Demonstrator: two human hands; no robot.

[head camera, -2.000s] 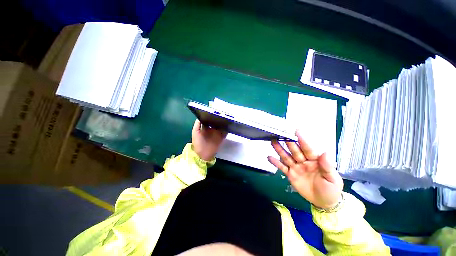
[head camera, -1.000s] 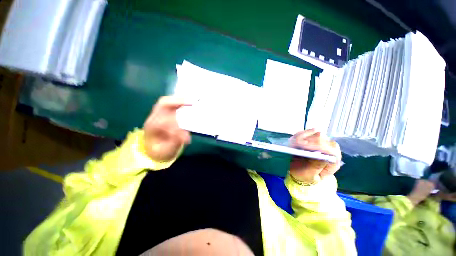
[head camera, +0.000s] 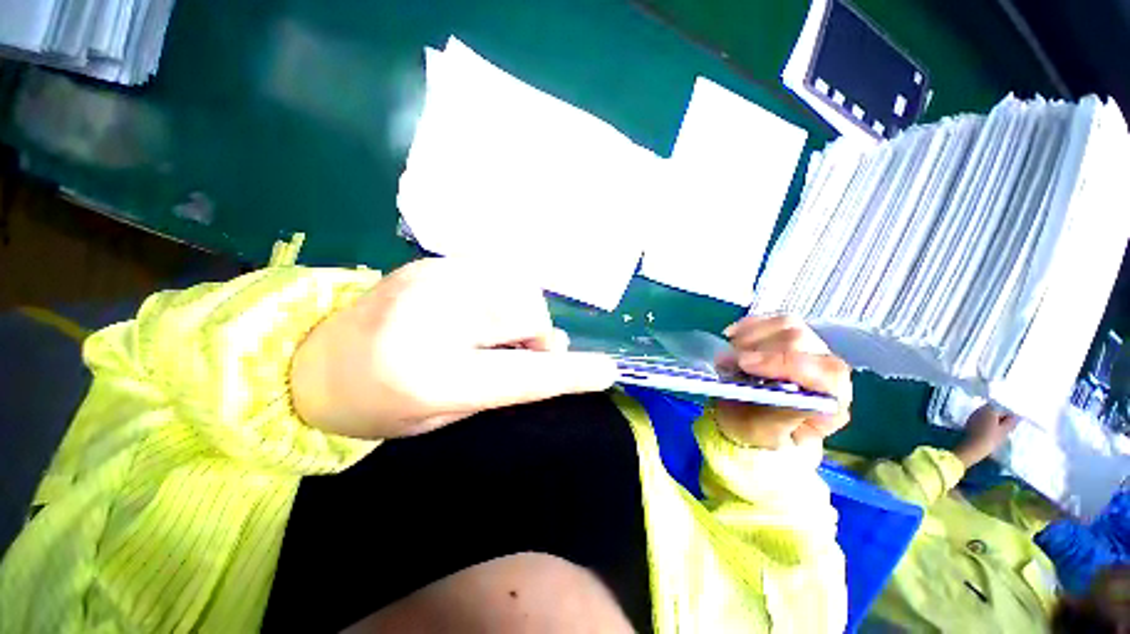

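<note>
A thin tablet (head camera: 725, 384) is seen nearly edge-on, low in front of my body at the bench's front edge. My right hand (head camera: 787, 378) grips its right end, thumb and fingers on opposite faces. My left hand (head camera: 434, 353) is at its left end, large and overexposed, with fingers stretched along the edge; a firm grip there cannot be made out. A clear film (head camera: 688, 347) seems to lie over the tablet's upper side near my right fingers. White sleeves (head camera: 533, 173) lie flat on the green bench beyond my hands.
A blank white sheet (head camera: 727, 192) lies right of the sleeves. A tall row of white sleeves (head camera: 929, 235) stands at the right. A dark panel (head camera: 865, 68) lies at the back; another white pile (head camera: 93, 31) is upper left. A blue bin (head camera: 874, 514) and people in yellow and blue are lower right.
The tablet has gone from between both hands to the right, and its right end is now in my right hand. My left hand has moved back in to its left end. The view has shifted right.
</note>
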